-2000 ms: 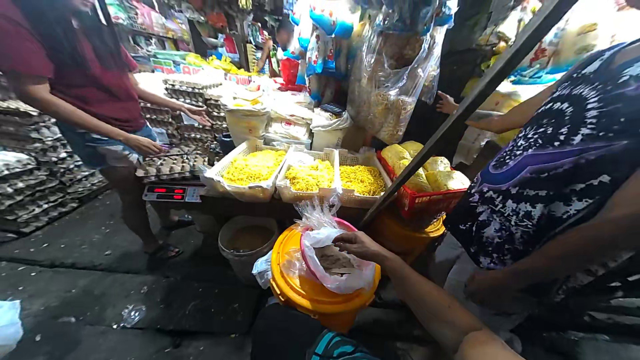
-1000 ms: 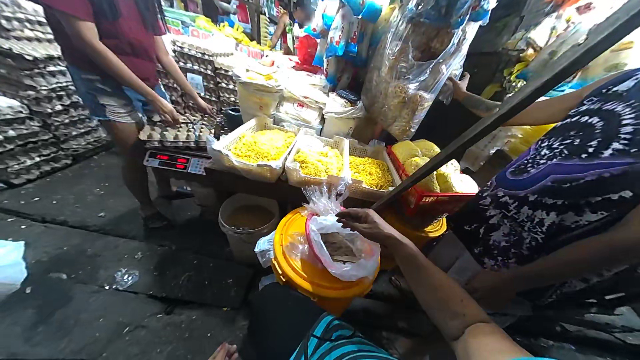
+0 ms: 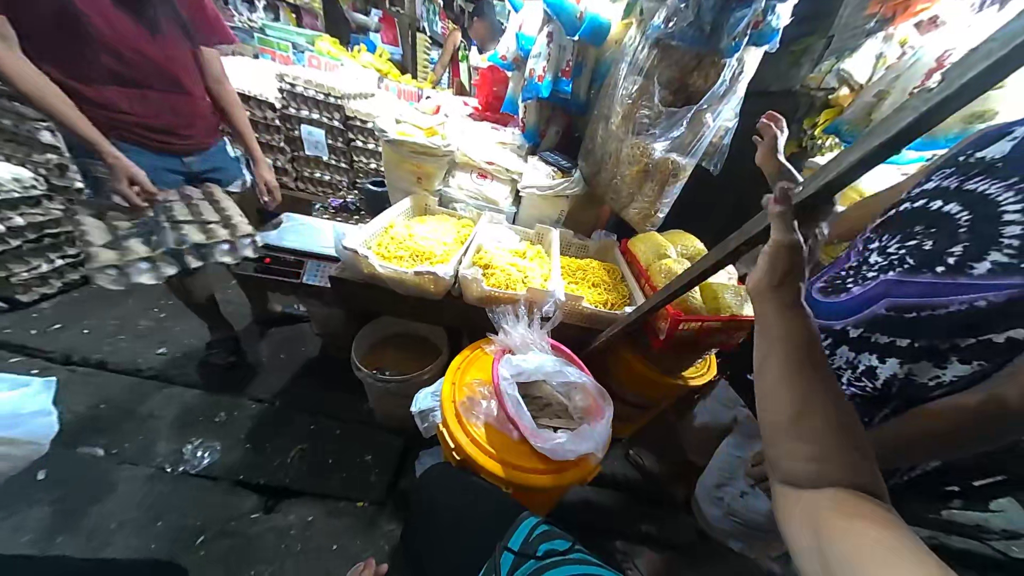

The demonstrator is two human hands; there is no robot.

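Note:
My right hand (image 3: 784,228) is raised at the slanting metal bar (image 3: 872,160), its fingers around or against the bar. Of my left hand (image 3: 368,568) only fingertips show at the bottom edge; what it holds is hidden. Below and left of my right arm, a pink-rimmed container lined with a clear plastic bag (image 3: 588,404) stands on the orange lid (image 3: 464,400) of a bucket. Beyond the bucket, white plastic crates (image 3: 384,272) hold yellow noodles (image 3: 424,240). A red crate (image 3: 704,324) with bagged yellow goods (image 3: 684,272) is beside them.
A person at the left holds egg trays (image 3: 168,232) by a digital scale (image 3: 300,268); stacked egg trays (image 3: 324,132) stand behind. A person in a patterned shirt (image 3: 920,288) is close on the right. A pail of brownish contents (image 3: 400,352) stands on the dark floor. Clear bags (image 3: 656,120) hang above.
My right hand has left the bagged container and risen to the metal bar. The person at the left has lifted the egg trays off the scale.

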